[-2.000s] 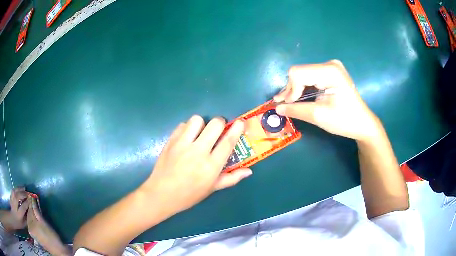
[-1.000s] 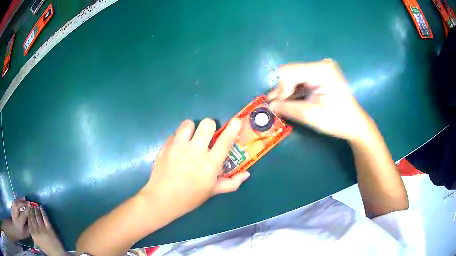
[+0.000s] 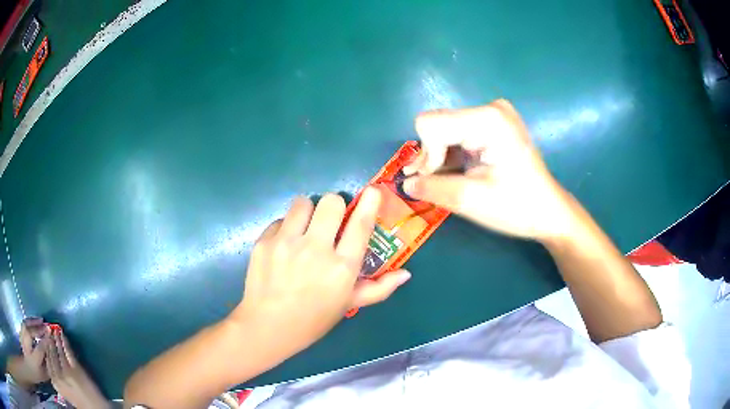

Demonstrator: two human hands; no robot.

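An orange housing (image 3: 418, 226) lies tilted on the green table, open side up. My left hand (image 3: 312, 256) grips its lower left end, fingers along the far edge and thumb at the near edge. A green circuit board (image 3: 387, 242) shows beside my left fingers. My right hand (image 3: 472, 172) is over the upper end, its thumb and index fingertips at the black speaker (image 3: 400, 185), which they mostly cover. A dark thin shape, perhaps tweezers (image 3: 463, 158), shows inside my right hand; its tips are hidden.
A pale strip (image 3: 60, 76) curves across the far left. Beyond it lie another orange housing (image 3: 31, 77) and a dark block (image 3: 30, 35). One more orange housing (image 3: 675, 21) is at the top right. Another person's hands (image 3: 52, 359) hold something orange at the lower left.
The housing's speaker end has swung left and up. My right hand has moved left, from the housing's corner onto the speaker. The units beyond the pale strip have shifted down and left.
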